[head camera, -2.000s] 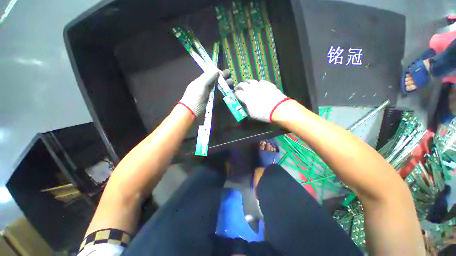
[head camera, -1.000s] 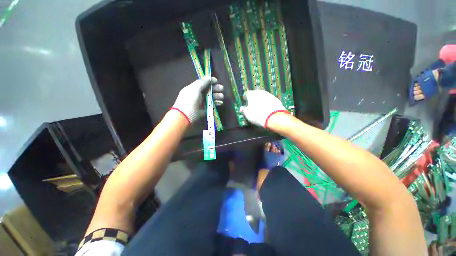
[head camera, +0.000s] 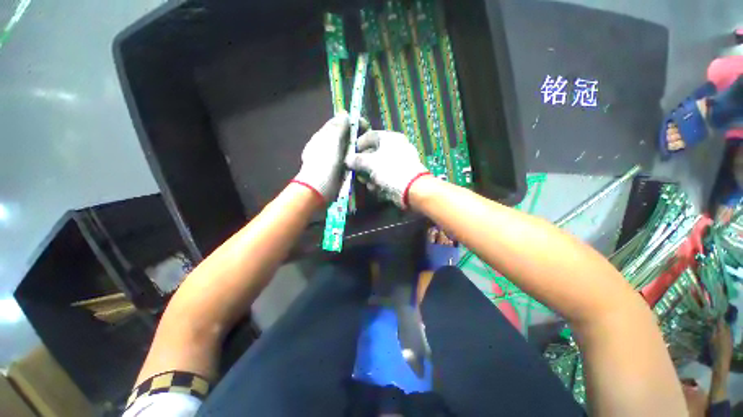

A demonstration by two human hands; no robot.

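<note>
A strip circuit board (head camera: 336,218) lies across my left hand (head camera: 326,156), its wider green end pointing down toward me. My gloved left hand is closed around it, and another strip board (head camera: 335,63) extends up beyond the fingers. My gloved right hand (head camera: 388,163) is beside the left, its fingertips at the held boards; whether it grips one is hidden. Both hands are over the black bin (head camera: 155,138). Several strip boards (head camera: 424,89) lie side by side in a row along the bin's right side.
A printed black sheet (head camera: 595,130) lies right of the bin. A loose board pile (head camera: 664,236) is at the right, with thin waste rails (head camera: 529,297) nearby. A second black bin (head camera: 57,269) stands at the lower left. Another person's sandalled foot (head camera: 680,126) is at the right edge.
The right hand has moved left, from the board row to beside the left hand. One more board has joined the row. The crossed boards in the left hand now lie closer together.
</note>
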